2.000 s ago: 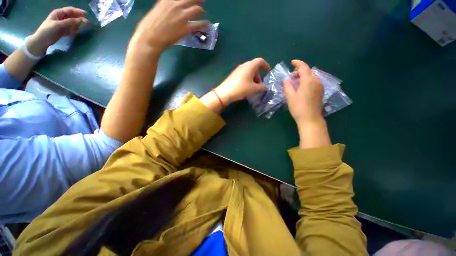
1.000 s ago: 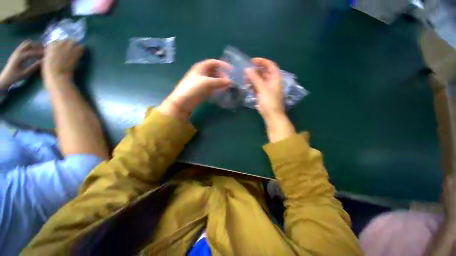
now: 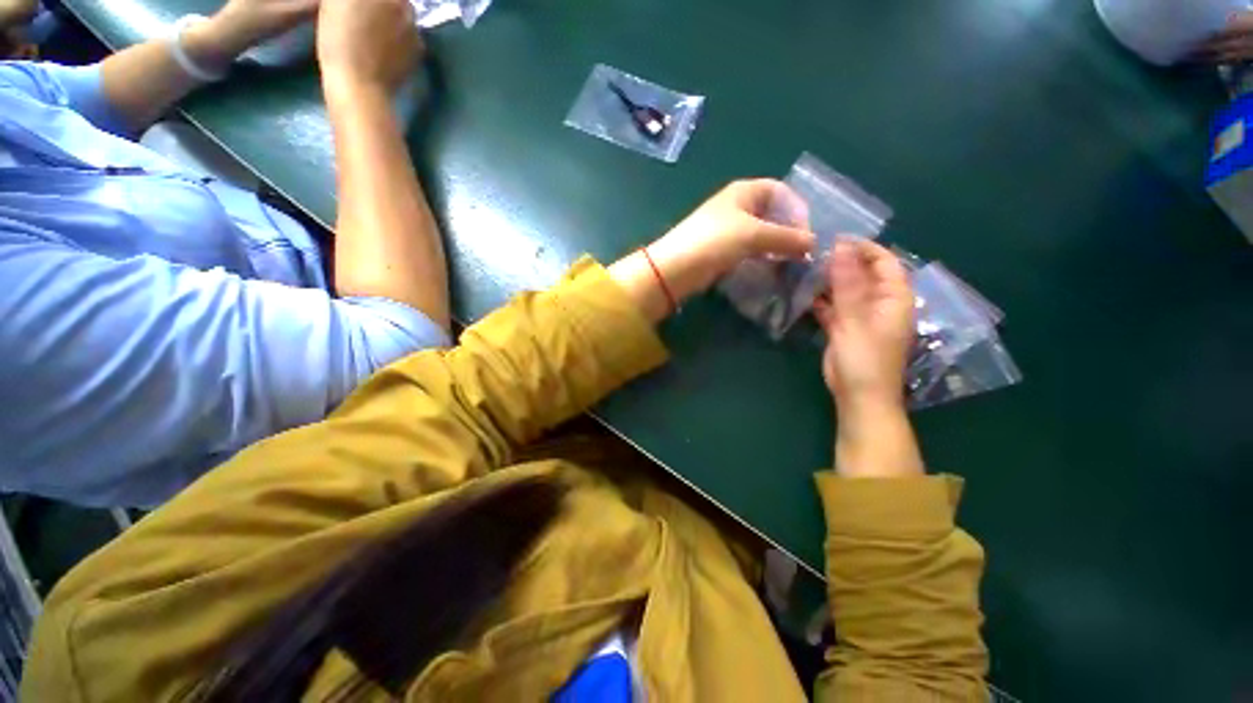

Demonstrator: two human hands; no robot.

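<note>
A clear zip bag is between my two hands, raised a little above the table. My left hand pinches its left side between thumb and fingers. My right hand has its fingertips closed on the bag's lower right edge. Another clear bag part shows below my left hand; whether it is separate I cannot tell. Several overlapping bags of small parts lie beside and partly behind my right hand. A bagged cable, a dark cable with a pale metallic plug, lies flat beyond my left hand.
A person in light blue sleeves works at my left with a crumpled clear bag by their hand. A blue and white carton is at the right edge. A white rounded object and part of a hand are at the top right.
The clear bag between my hands now stands open to view, its zip edge pointing up and away. The overlapping bags show more to the right of my right hand. The camera view has turned.
</note>
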